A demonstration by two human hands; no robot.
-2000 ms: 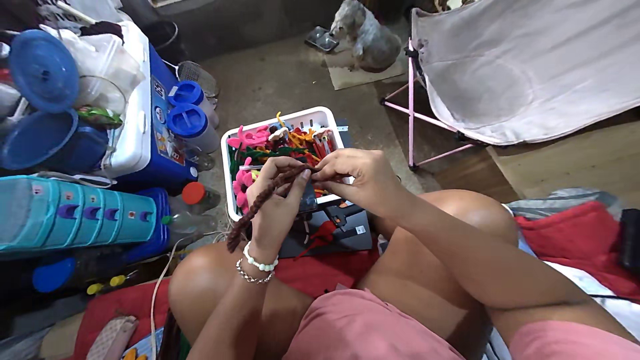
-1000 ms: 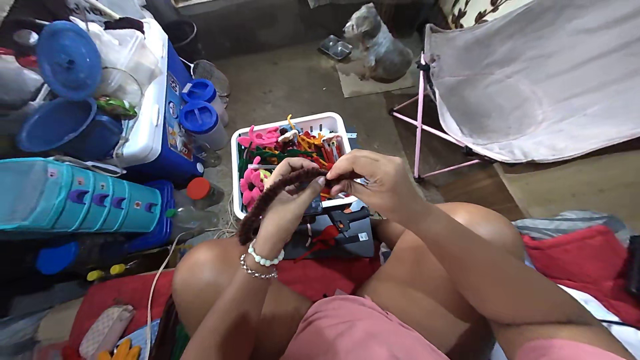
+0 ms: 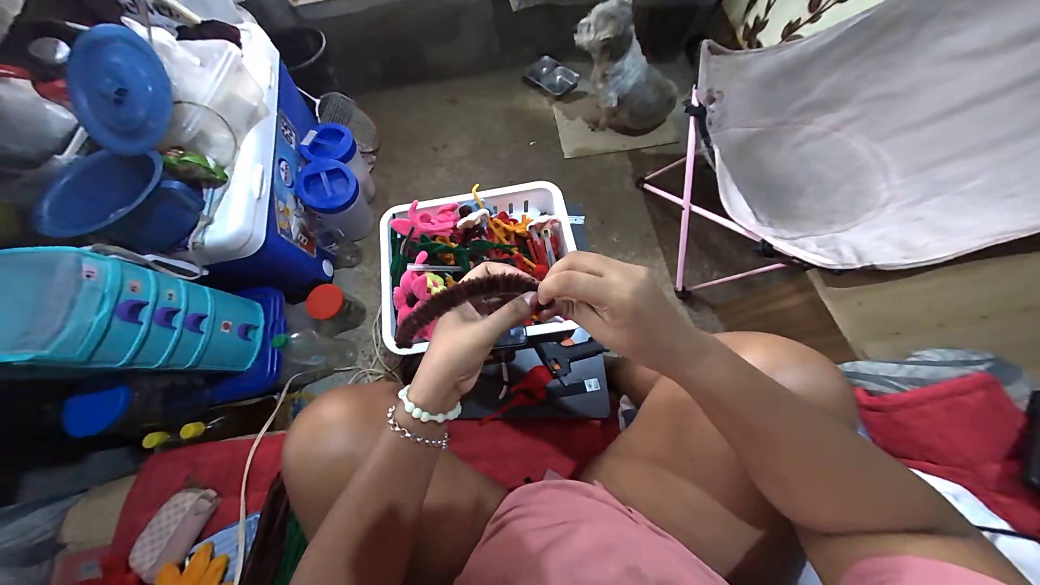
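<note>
Dark brown pipe cleaners [image 3: 463, 294] curve across my left hand [image 3: 475, 333], which is shut on them between thumb and fingers. My right hand [image 3: 605, 305] pinches their right end, its fingertips touching the left thumb's tip. Behind and below the hands is a white plastic basket [image 3: 388, 268] holding pink fuzzy flowers [image 3: 426, 219] and many coloured pipe cleaners. Nearer my lap, a black glue gun [image 3: 573, 353] and a red fuzzy piece [image 3: 532, 387] lie on a dark flat surface. The fingers partly hide the pipe cleaners' right end.
At left stand a teal drawer unit [image 3: 130, 313], a blue and white cooler [image 3: 268, 171], blue-lidded containers [image 3: 329, 187] and bottles. A dog [image 3: 626, 77] sits on cardboard ahead. A grey fabric folding chair [image 3: 812, 154] with pink legs is at right. A white cord [image 3: 258, 447] runs at lower left.
The pipe cleaners now arch more openly above the left hand, where earlier they hung lower along it. Both hands stay together over the basket.
</note>
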